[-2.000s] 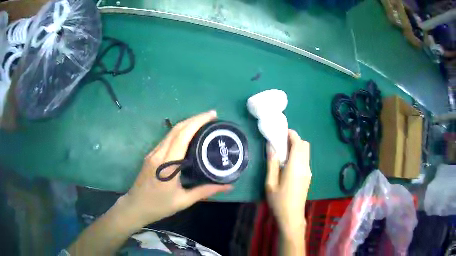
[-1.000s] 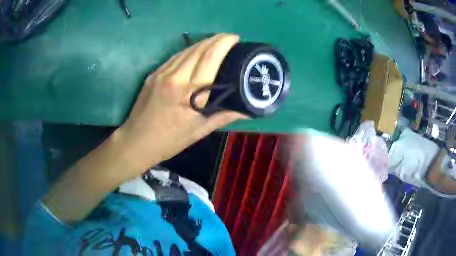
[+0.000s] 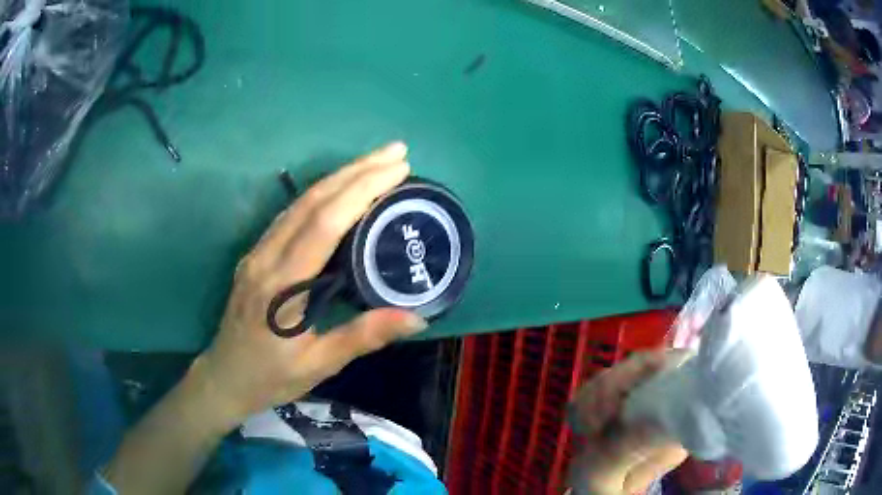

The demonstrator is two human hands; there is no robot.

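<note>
My left hand [image 3: 280, 290] is closed around a black cylindrical portable speaker [image 3: 414, 253] over the bench's front edge area. The speaker's end disc, marked H@F inside a white ring, faces up toward me. A black cord loop [image 3: 290, 311] sticks out from its side over my palm. My right hand [image 3: 629, 425], blurred, is at the lower right, beyond the bench edge, and grips the padded mallet [image 3: 759, 377]. The mallet's white wrapped head is raised near the camera, apart from the speaker. Its handle is mostly hidden by my fingers.
Black trim rings [image 3: 677, 164] lie heaped on the green bench [image 3: 542, 193] at right, beside an open cardboard box [image 3: 740, 193]. A translucent bag [image 3: 58, 87] and black cords [image 3: 155, 97] are at upper left. A red crate [image 3: 522, 387] stands below the bench edge.
My right hand has lifted the mallet off the bench and swung it to the lower right. My left hand still holds the speaker; the view has shifted.
</note>
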